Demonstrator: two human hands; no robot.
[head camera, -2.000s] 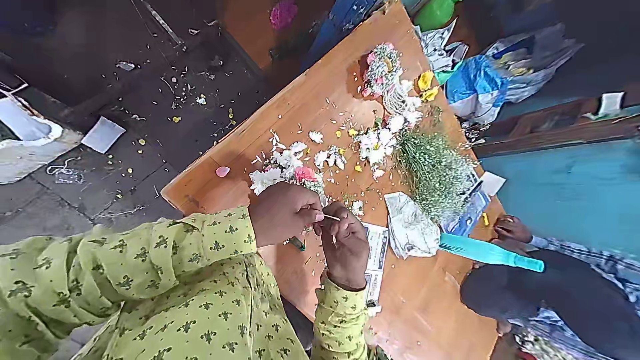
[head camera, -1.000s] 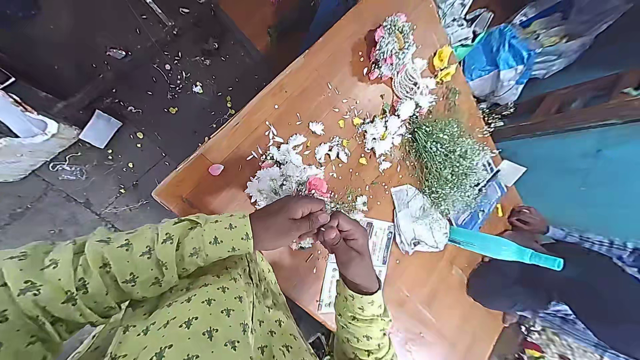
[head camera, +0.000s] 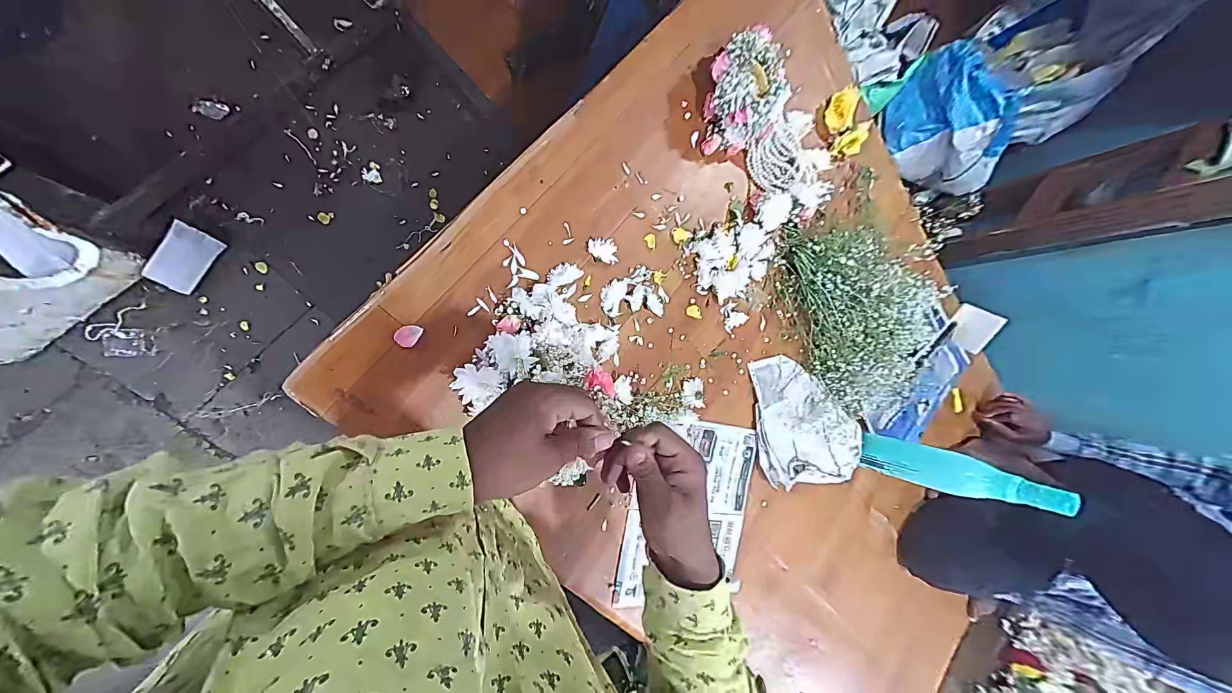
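Note:
My left hand (head camera: 539, 438) and my right hand (head camera: 669, 491) meet at the fingertips above the near part of the wooden table. Both pinch a small pale strand, thread or stem; which it is cannot be told, and the fingers hide most of it. Just beyond and partly under my left hand lies a cluster of white flowers (head camera: 549, 337) with a pink bloom (head camera: 599, 381) and tiny white filler blossoms. A printed sheet of paper (head camera: 727, 481) lies below my right hand. To its right are crumpled paper (head camera: 804, 423) and a turquoise bottle (head camera: 962, 470).
A bunch of green-stemmed baby's breath (head camera: 857, 318), white flowers (head camera: 736, 258), a pink-and-white floral piece (head camera: 751, 87) and yellow flowers (head camera: 842, 111) lie farther along the table (head camera: 539, 183). Blue-and-white plastic bags (head camera: 953, 115) stand beyond its edge. Another person's hand (head camera: 1013, 421) rests at right.
My hands stay together at the fingertips. The pale strand that showed between them two seconds ago is now mostly hidden by the fingers.

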